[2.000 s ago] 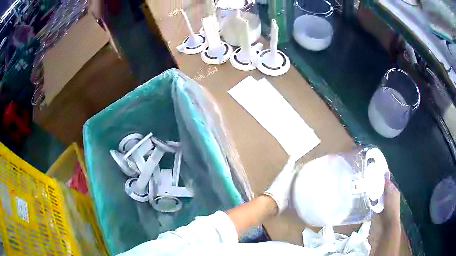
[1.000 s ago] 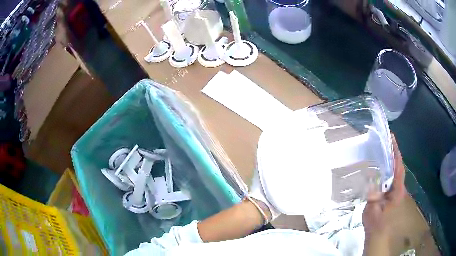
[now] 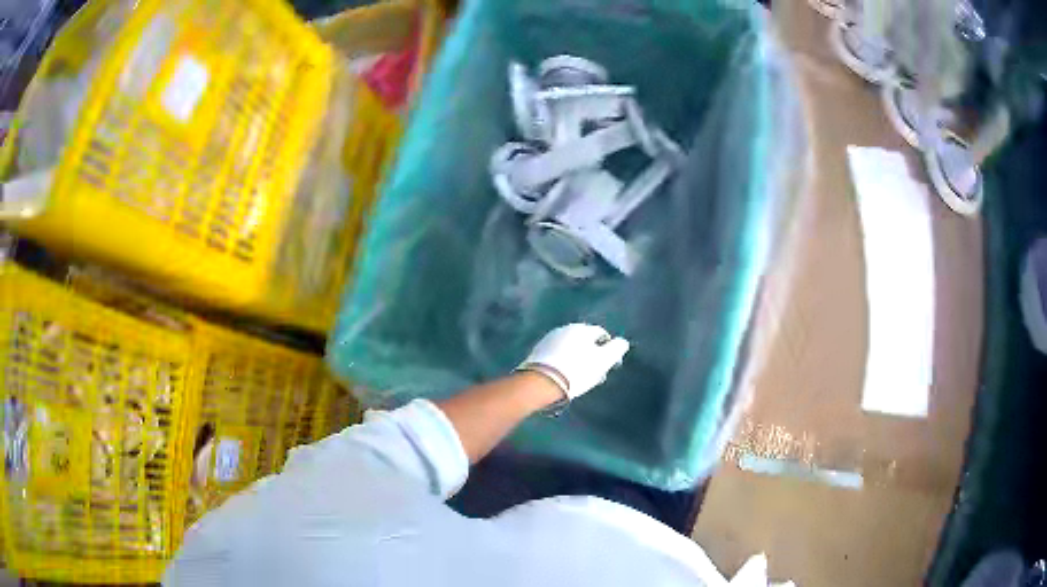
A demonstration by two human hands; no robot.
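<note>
My left hand [image 3: 578, 360], in a white glove, is over the near end of the lined teal bin [image 3: 741, 310]. Its fingers are loosely curled and slightly apart, with no part visible in them. White disc-and-stem parts [image 3: 580, 149] lie in a loose heap in the bin, beyond my hand and not touching it. My right hand is out of the picture. The tank held before does not show in my left hand.
Yellow crates [image 3: 195, 149] stand on the left. On the right, the cardboard-covered bench [image 3: 804, 505] bears white paper strips [image 3: 898, 287], a thin pale strip [image 3: 800, 470] and blurred standing disc-and-stem parts [image 3: 953, 166]. The dark green conveyor [image 3: 1010, 424] runs beyond.
The view has turned left toward the bin and crates. My left hand has left the tank and moved over the bin. My right hand and the handled tank have gone out of view.
</note>
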